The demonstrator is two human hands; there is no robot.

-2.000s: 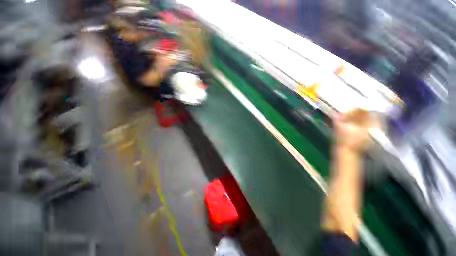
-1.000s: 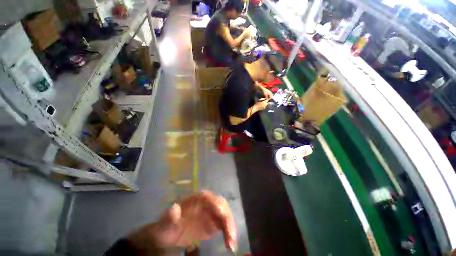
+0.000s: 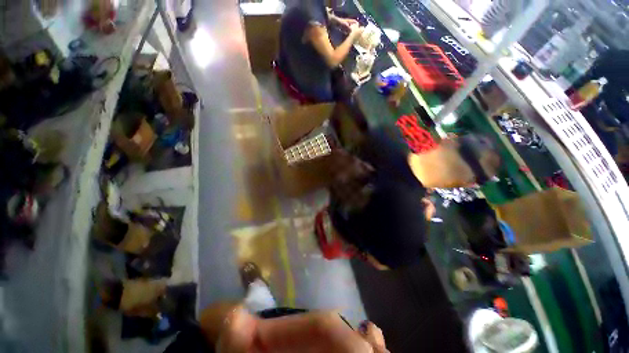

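Observation:
My left hand (image 3: 293,332) is at the bottom edge, blurred and cut off, reaching in from the lower left over the aisle floor. A thin dark curved edge shows just above it; I cannot tell what it is or whether the hand holds it. A small patch of skin to its right may be part of my right hand, but it is too cut off to be sure. A white fan (image 3: 507,336) lies on the dark green bench top at the lower right, partly cut off, away from my hand.
A person in black (image 3: 386,207) bends at the bench ahead on a red stool (image 3: 329,238). Another person (image 3: 307,52) sits beyond. An open carton (image 3: 303,120) stands in the aisle, another (image 3: 548,220) by the belt. A red tray (image 3: 431,67) lies farther along. Storage shelves (image 3: 83,227) line the left.
The view has moved forward and tilted down; the seated workers are nearer. The white fan now sits lower and farther right. My left hand is lower, mostly at the bottom edge.

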